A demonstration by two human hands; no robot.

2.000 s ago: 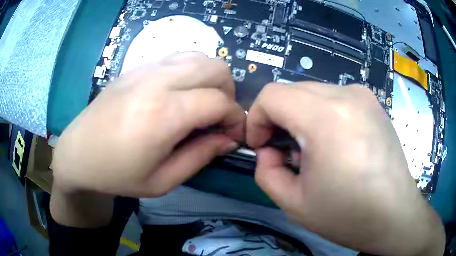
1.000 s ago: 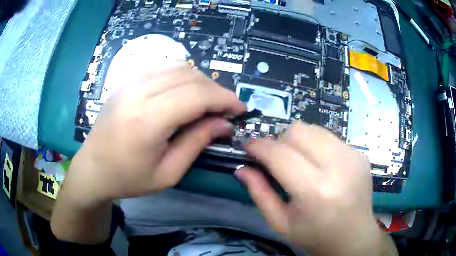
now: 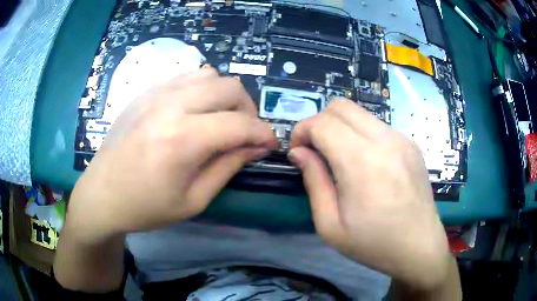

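Note:
The open laptop base [image 3: 265, 176] lies in front of me, with a black motherboard [image 3: 235, 41] in it. A shiny rectangular CPU [image 3: 291, 104] shows just beyond my fingers. My left hand [image 3: 176, 141] has thumb and fingertips pinched together at the board's near edge, left of centre. My right hand [image 3: 365, 176] is pinched close beside it, right of centre, a small gap between them. What either pinch holds is hidden or too small to tell. Both hands are bare.
An orange flat cable [image 3: 409, 59] is right of the board. A green mat [image 3: 489, 153] lies under the laptop. Silvery bubble wrap [image 3: 23, 88] is at the left. A black cylindrical tool [image 3: 511, 129] lies right. A cardboard box [image 3: 26, 238] is below left.
The laptop appears lower and more to the left than two seconds ago. My right fingers, apart a second ago, have closed together near my left fingertips. The CPU, hidden at first, now shows.

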